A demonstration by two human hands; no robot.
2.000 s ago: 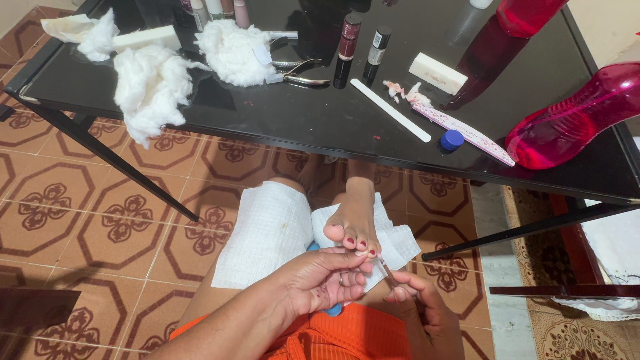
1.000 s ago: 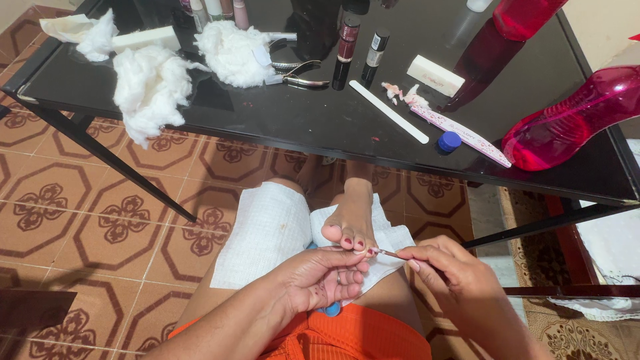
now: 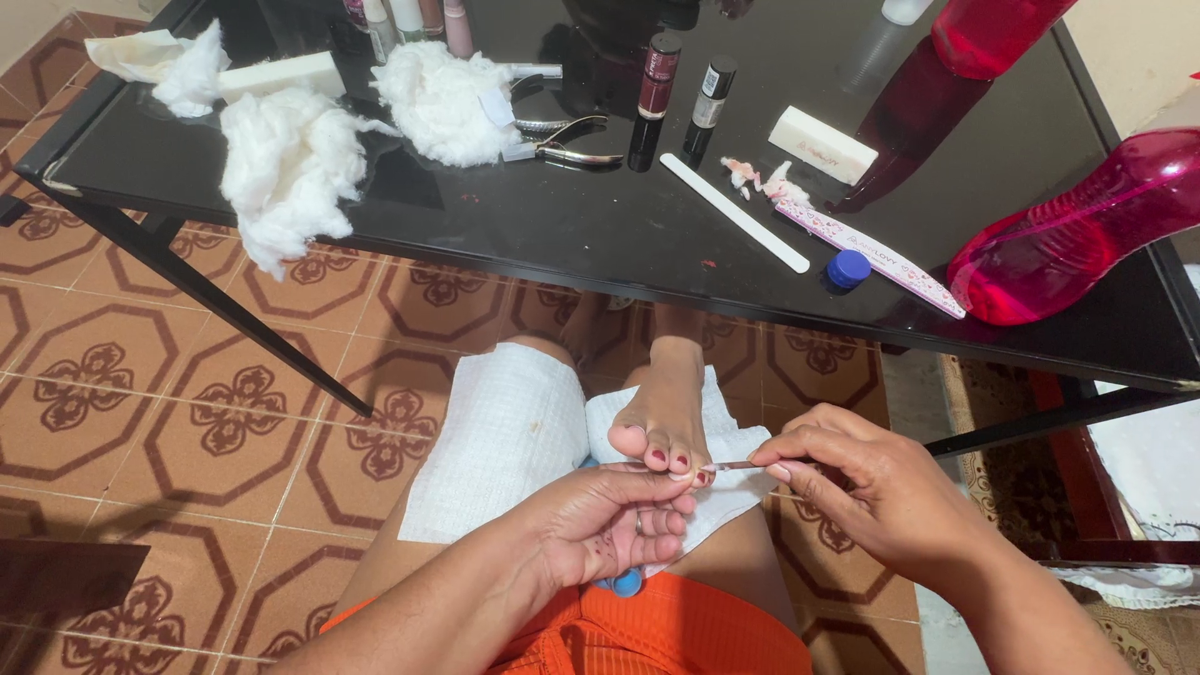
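Note:
Another person's bare foot (image 3: 670,403), with dark red polish on several toenails, rests on a white cloth (image 3: 741,427) over my thigh. My left hand (image 3: 614,525), a ring on one finger, holds the small toes between thumb and fingers, palm partly up. Between the thumb and fingers of my right hand (image 3: 853,478) is a thin stick (image 3: 736,466) with a whitish tip that meets the small toes from the right. Whether that tip is cotton cannot be told. A second white cloth (image 3: 502,436) covers my other thigh. Partly hidden below my left hand is a blue object (image 3: 623,581).
Ahead stands a black glossy table (image 3: 562,220) bearing cotton (image 3: 291,169), nippers (image 3: 567,150), a dark red polish bottle (image 3: 659,77), a white nail file (image 3: 736,214), a patterned file (image 3: 872,255), a white buffer block (image 3: 823,145), a blue cap (image 3: 848,269) and a pink bottle (image 3: 1059,234).
My right hand has swung from below the toes to their right, and the stick now lies nearly level. My left hand stays at the toes.

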